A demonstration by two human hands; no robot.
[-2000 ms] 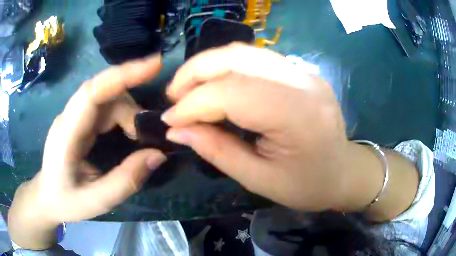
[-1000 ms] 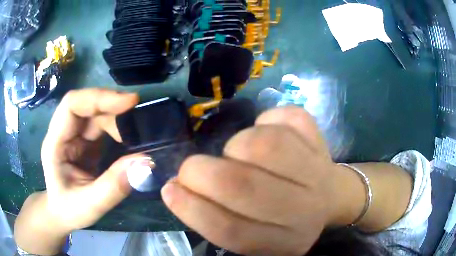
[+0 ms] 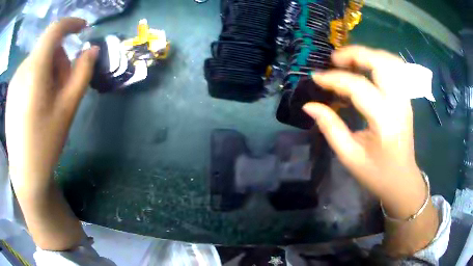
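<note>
My left hand [image 3: 46,98] is at the left, thumb and fingertips apart, beside the loose modules [image 3: 119,65] with white edges and gold tails; the thumb tip overlaps their left edge. No module shows between its fingertips. My right hand [image 3: 373,114] is over the stack of modules with teal tabs [image 3: 303,49]. Its thumb and fingers are spread at the front black module [image 3: 295,106]; whether they grip it cannot be told. The dark fixture [image 3: 225,171], two pads joined by a greyish middle, lies flat on the bench between the hands.
A stack of black pieces [image 3: 241,62] stands left of the teal-tabbed stack. Clear plastic bags [image 3: 46,26] lie at upper left. A white cloth or paper [image 3: 420,82] is at right, partly behind my right hand, with a thin dark tool [image 3: 436,113] beside it.
My hands have moved apart from the dark piece held at the centre, left hand to the loose modules, right hand to the teal-tabbed stack. The fixture is uncovered. The view has shifted left.
</note>
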